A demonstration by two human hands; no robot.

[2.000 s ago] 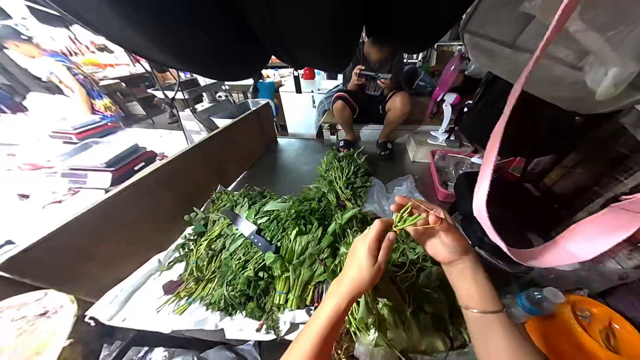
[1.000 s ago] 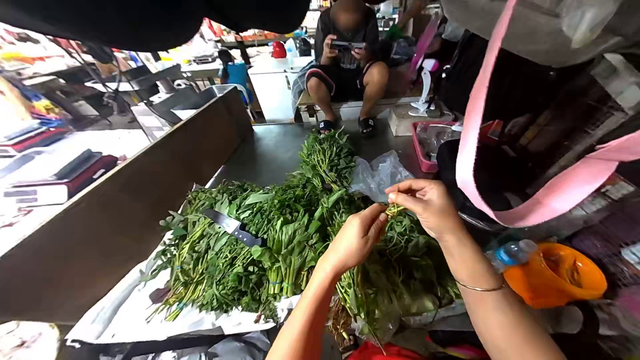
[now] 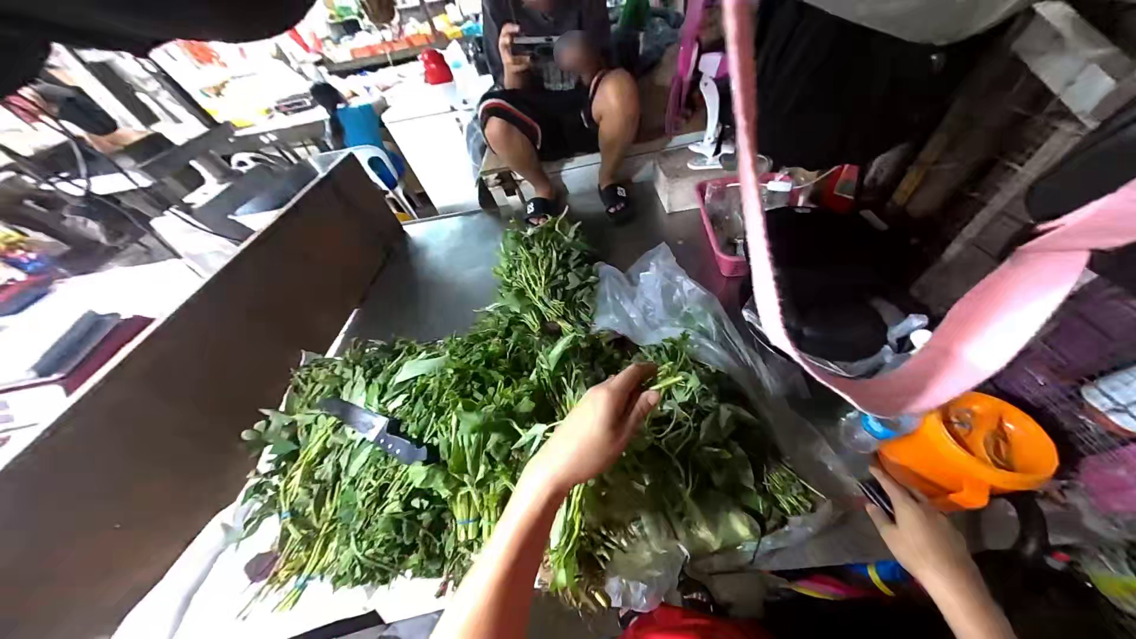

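Bundles of leafy green vegetables cover the metal table, some banded at their stems. My left hand is over the middle of the pile, its fingers closed on the pale stems of a small green bunch. At the lower right, my right hand grips a thin dark object, which I cannot identify, beside an orange container. A knife with a dark handle lies on the leaves at the left. Clear plastic bags lie behind and to the right of the bunches.
A metal side wall runs along the left. A pink strap hangs at the right, above an orange container and a plastic bottle. A pink basket stands behind. A person sits at the far end holding a device.
My hands were together at a small bunch above the pile. The right one has moved away to the lower right and now holds a dark object; the left stays with the stems.
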